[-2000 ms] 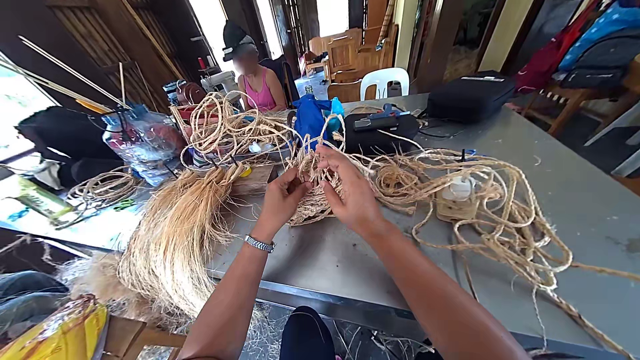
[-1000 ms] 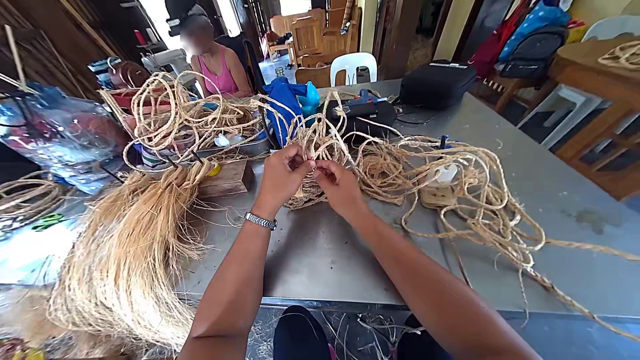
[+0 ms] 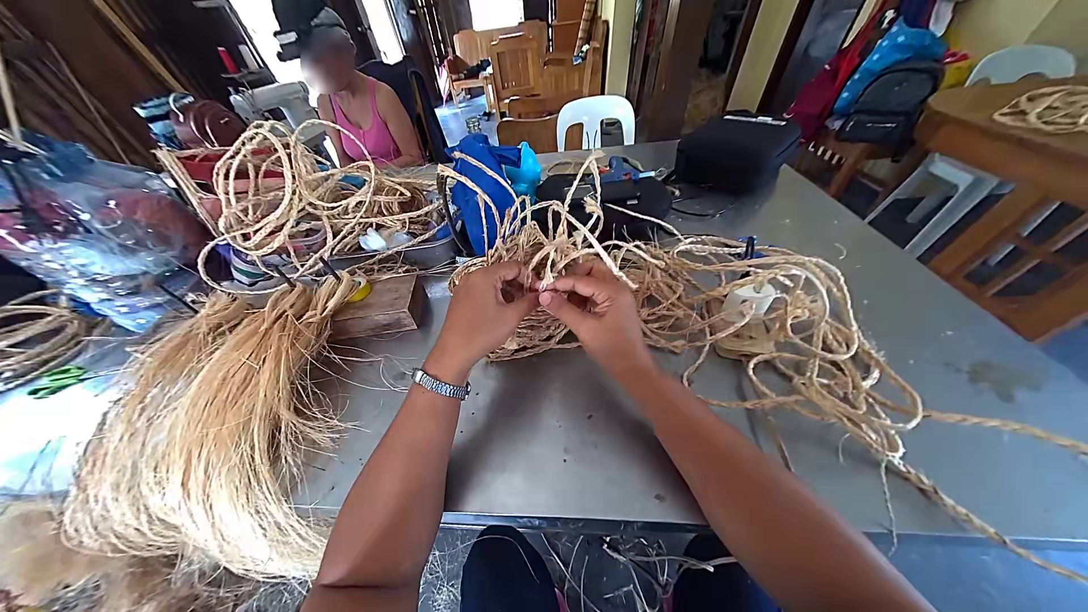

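Both hands meet at the near side of a woven piece of natural-fibre rope (image 3: 531, 333) on the grey table. Thumb and fingers of my left hand (image 3: 489, 310) pinch a rope strand at the piece's edge. Touching it, my right hand (image 3: 599, 314) pinches the same spot, its thumb tip beside the left one. Loose rope ends stand up behind the fingers. Long loops of braided rope (image 3: 816, 340) spread to the right, around a white spool (image 3: 748, 299). At the left, a thick bundle of combed pale fibre (image 3: 221, 416) hangs over the table's edge.
Beside the bundle sits a wooden block (image 3: 382, 310). Coiled rope (image 3: 289, 187) lies behind it. A blue bag (image 3: 483, 191), a glue gun (image 3: 625, 170) and a black case (image 3: 735, 151) are farther back. Green scissors (image 3: 61, 381) lie far left. A person in pink sits across the table.
The view has shifted since the first frame. Both hands stay together on the rope piece, their fingers differently bent.
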